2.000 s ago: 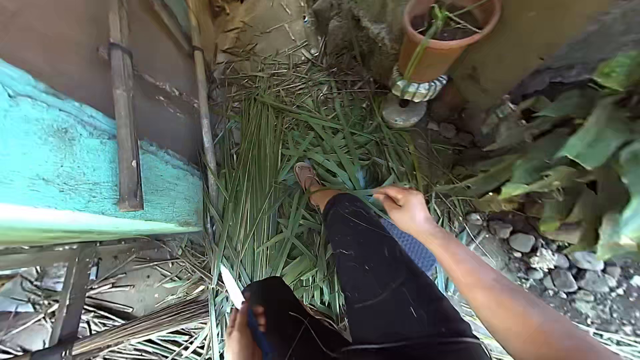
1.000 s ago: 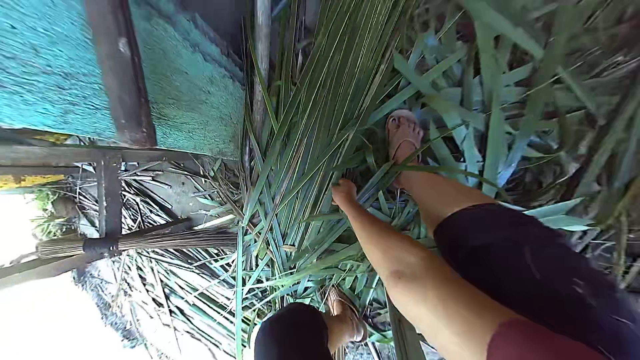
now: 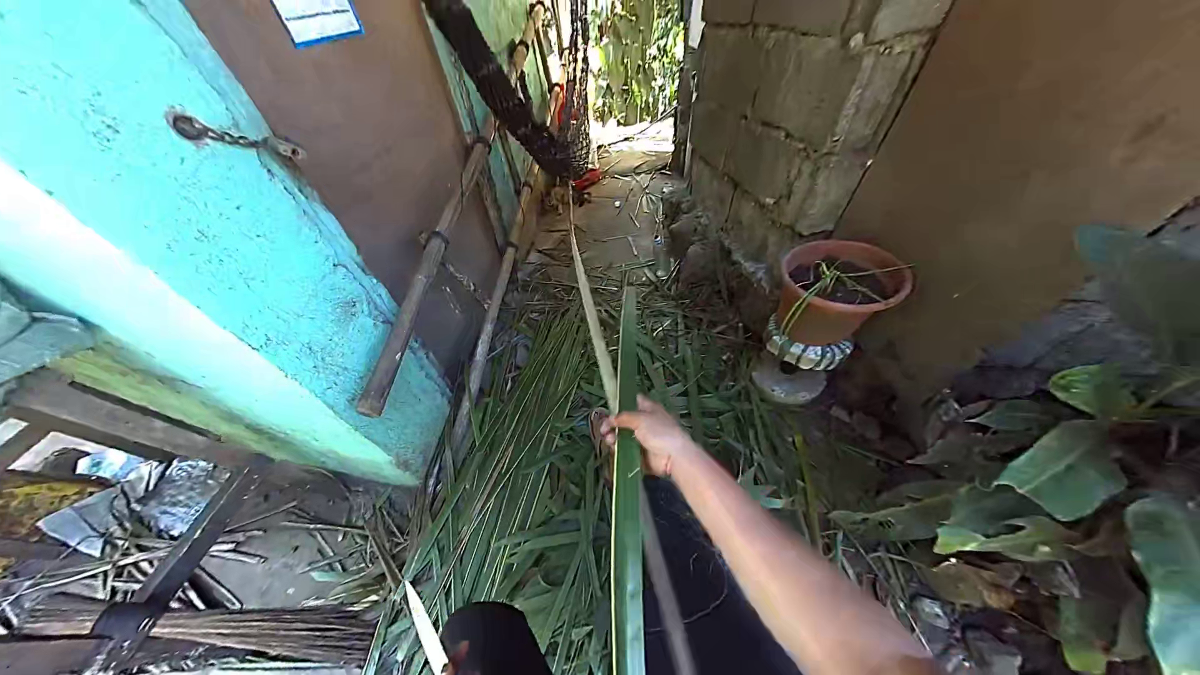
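Observation:
My right hand (image 3: 647, 433) is closed around a long green palm leaflet (image 3: 626, 562), which stands lengthwise in the middle of the view. A pale, narrow strip (image 3: 591, 309) runs beside the leaflet and passes the fingers. At the bottom edge, just a sliver of my left hand (image 3: 456, 658) shows, at the base of a knife's pale blade (image 3: 425, 626); the handle is out of sight. Below both hands, a heap of long green palm leaflets (image 3: 525, 450) covers the ground around my feet and dark-clothed legs.
A turquoise wall (image 3: 234, 244) and bamboo poles (image 3: 422, 300) stand at left. A stick broom (image 3: 234, 633) lies lower left. At right are a potted plant (image 3: 830, 314) on a pedestal, a block wall (image 3: 778, 122) and broad-leaved plants (image 3: 1069, 469). A narrow passage (image 3: 609, 225) leads ahead.
One second ago a hand reached down into the leaflet heap. Now my right hand is raised with a long leaflet in it. The view has tilted up along the passage.

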